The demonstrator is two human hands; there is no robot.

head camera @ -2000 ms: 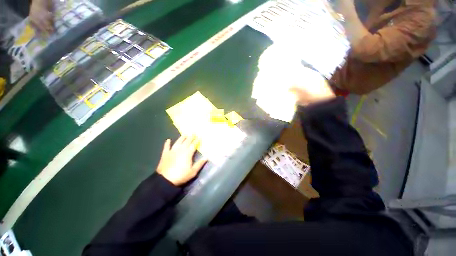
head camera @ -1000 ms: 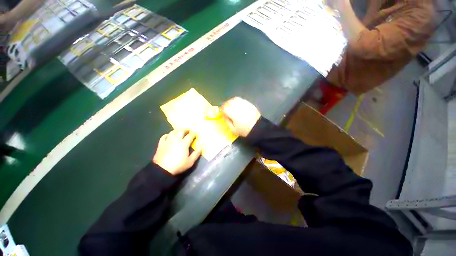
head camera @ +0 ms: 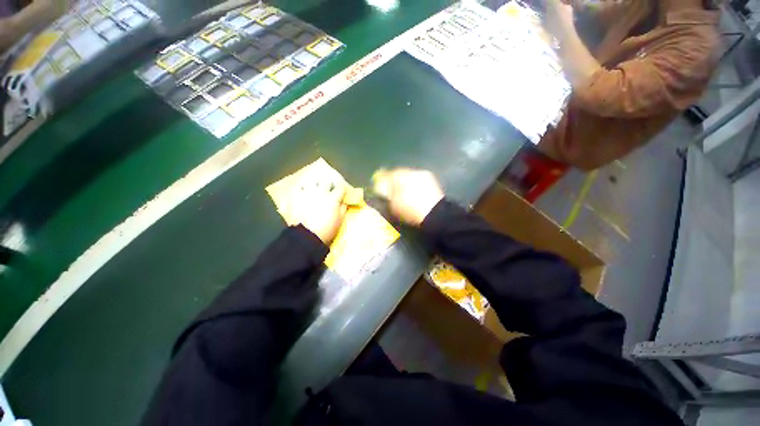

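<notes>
Yellow sheets (head camera: 363,241) lie overlapping on the dark green bench in front of me, bright and overexposed. My left hand (head camera: 323,210) lies over their middle, its fingertips at a small yellow piece (head camera: 353,197); glare hides whether it grips that piece. My right hand (head camera: 408,194) is just to the right of the sheets, blurred, with its fingers curled. Something yellowish shows at its fingertips, too blurred to make out.
A pocketed tray with yellow borders (head camera: 242,65) lies on the green conveyor belt beyond a pale strip. White sheets (head camera: 500,71) lie at the upper right beside a person in orange sleeves (head camera: 642,83). An open carton (head camera: 542,229) with yellow-and-white pieces stands below the bench edge.
My right hand has come back from the white sheets to the yellow sheets, then moved slightly right off them. My left hand has moved up and right over the sheets. The pocketed tray has shifted right in view.
</notes>
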